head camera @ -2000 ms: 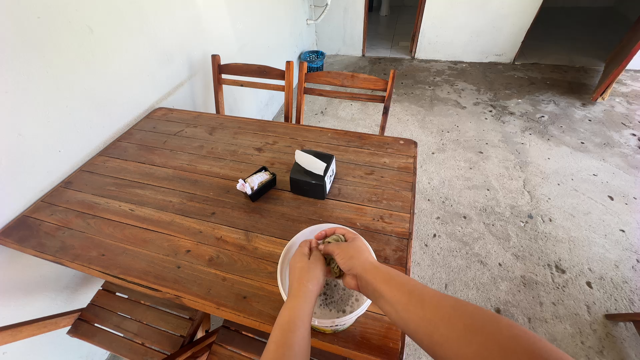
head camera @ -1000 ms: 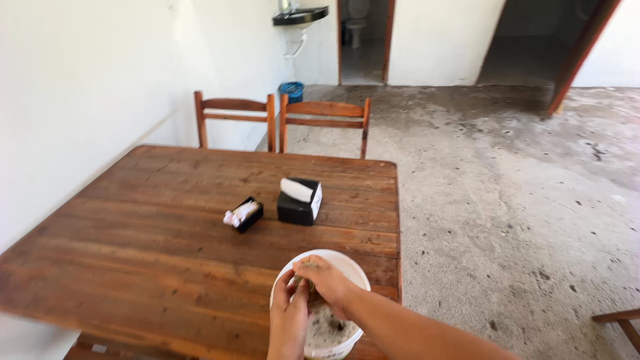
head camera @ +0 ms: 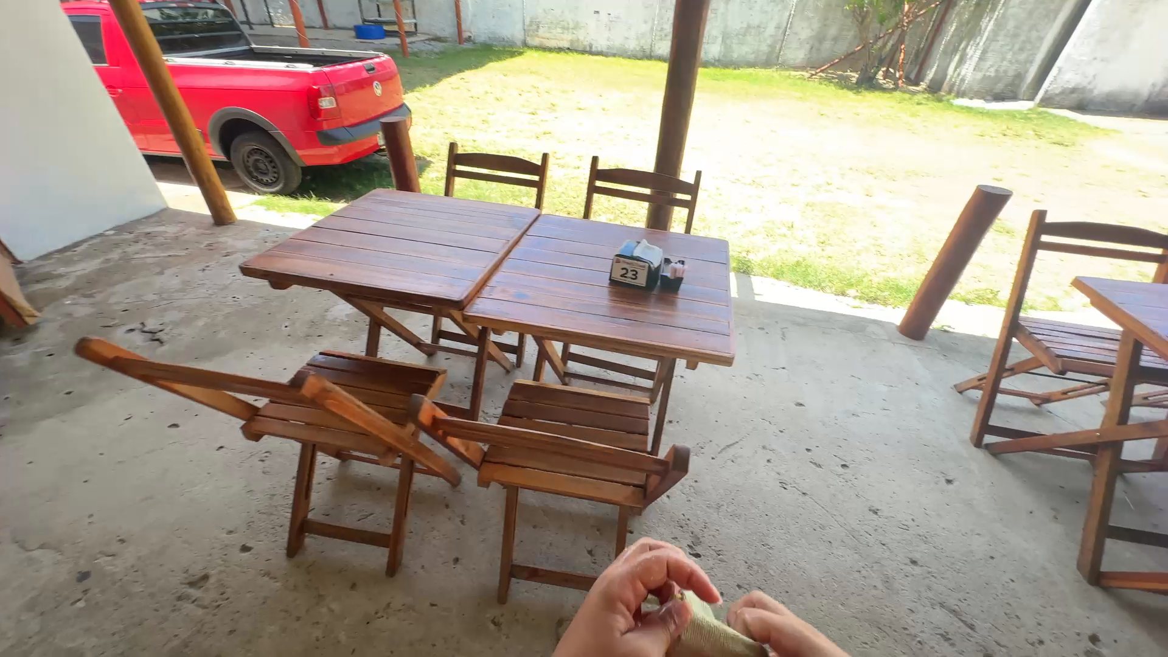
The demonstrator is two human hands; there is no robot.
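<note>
At the bottom edge of the head view, my left hand (head camera: pixel 634 598) pinches a piece of greenish-beige cloth (head camera: pixel 707 630) between thumb and fingers. My right hand (head camera: pixel 776 625) grips the same cloth just to the right, its lower part cut off by the frame. Beyond my hands stand two wooden slatted tables pushed together (head camera: pixel 401 242). On the right one sit a black napkin dispenser (head camera: pixel 636 265) with a number card and a small black holder with packets (head camera: pixel 672 274) beside it.
Two wooden folding chairs (head camera: pixel 566 447) (head camera: pixel 347 401) stand on the near side, two more (head camera: pixel 497 169) behind. Another chair (head camera: pixel 1086 301) and table (head camera: pixel 1131 306) are at the right. Wooden posts (head camera: pixel 954 265) edge the concrete floor; a red pickup (head camera: pixel 265 91) is parked beyond.
The view has swung from the indoor table to tables beside a grassy yard. The white bucket that my hands were over is out of view; my hands now hold cloth low in the frame.
</note>
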